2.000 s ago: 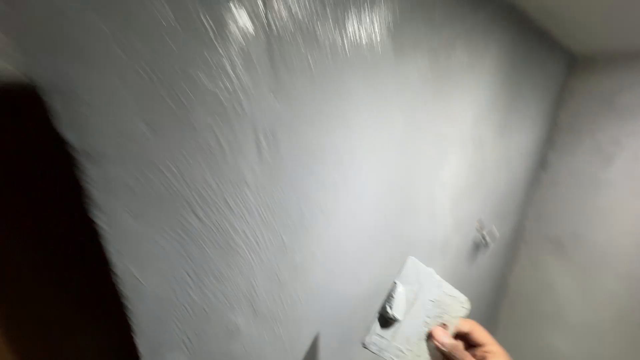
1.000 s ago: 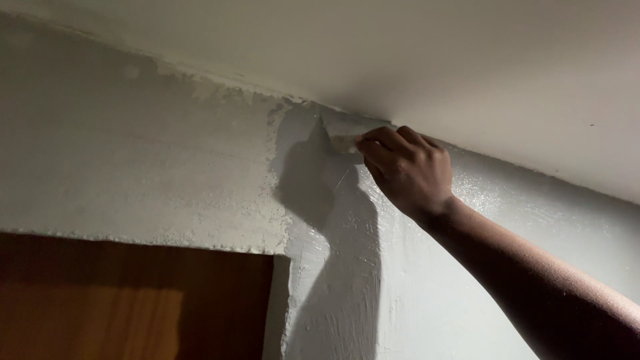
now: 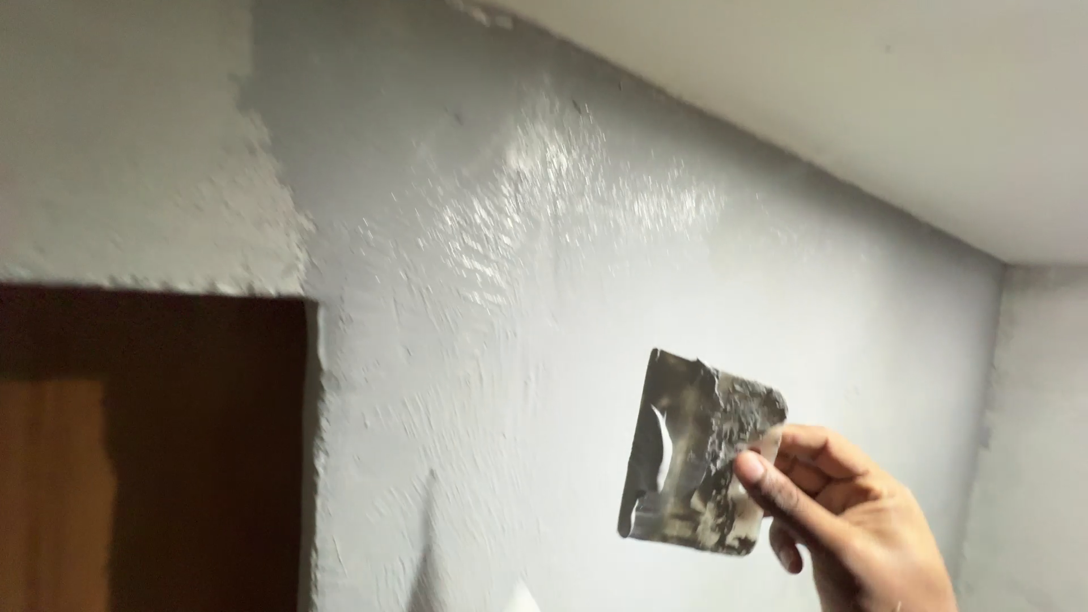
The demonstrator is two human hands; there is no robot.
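My right hand (image 3: 850,518), at the lower right, pinches a flat rectangular putty scraper (image 3: 701,455) between thumb and fingers. Grey filler is smeared over the scraper's face, thickest near the thumb. Behind it stands a wall (image 3: 476,357) with a wet, shiny grey skim coat showing streaky ridges; hand and scraper look held away from it. A white pointed tip (image 3: 522,598) shows at the bottom edge; what it belongs to cannot be told. My left hand is not in view.
A brown wooden door (image 3: 170,459) sits in a recess at the lower left, with a rough plaster edge. Above it is duller, beige-grey wall (image 3: 127,144). The pale ceiling (image 3: 807,102) slopes across the upper right, meeting a side wall (image 3: 1037,408) at the far right.
A second ago my right hand was up at the ceiling joint with the scraper against the wall; now it is lower, with the scraper's smeared face in sight. The view has swung right.
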